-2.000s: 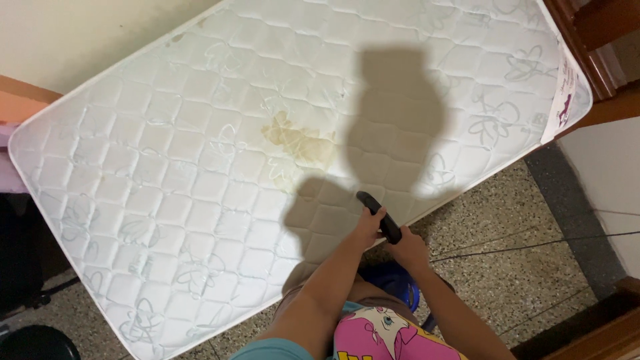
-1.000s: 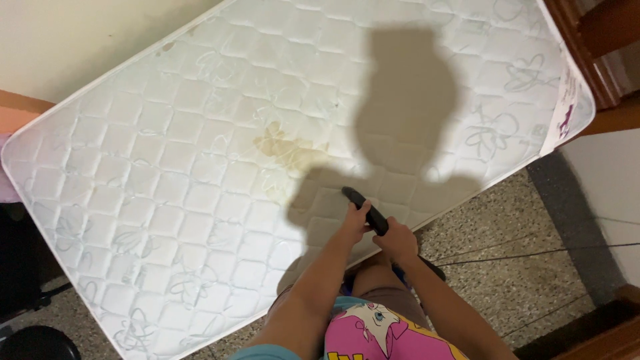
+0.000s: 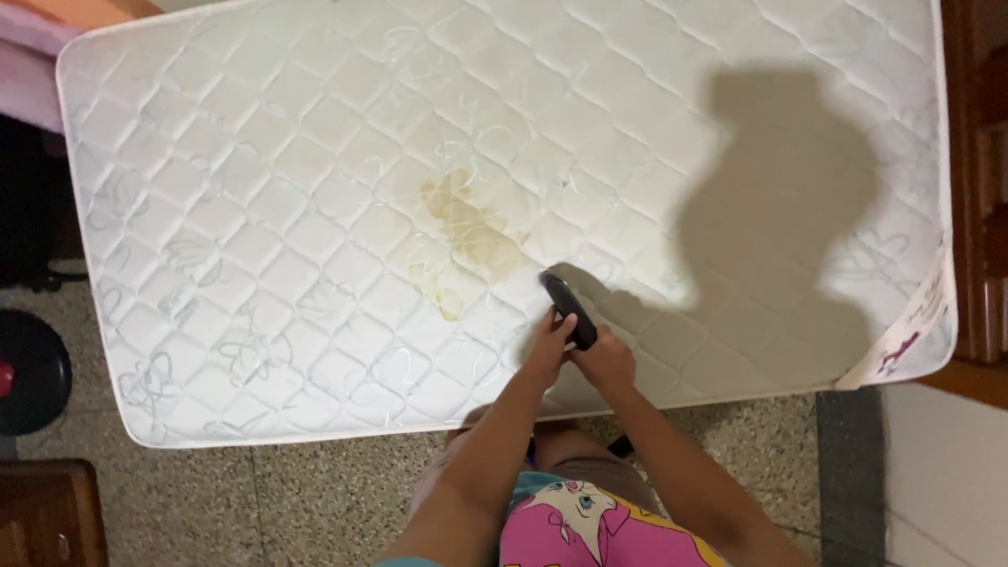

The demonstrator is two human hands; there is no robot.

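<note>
A white quilted mattress lies flat below me, with a yellow-brown stain near its middle. Both my hands grip a black handheld tool, perhaps a vacuum nozzle or handle; its exact kind cannot be told. My left hand holds it from the left side, fingers around its middle. My right hand is closed around its lower end. The tool's tip is just below and to the right of the stain, close to or on the fabric.
Dark wooden furniture borders the mattress on the right. A round black object stands on the speckled floor at the left, above a brown wooden piece. Pink fabric hangs at the upper left. My shadow covers the mattress's right part.
My hands and the black tool remain together over the mattress, with the tip now nearer the lower right edge of the stain. The view has turned and shifted strongly.
</note>
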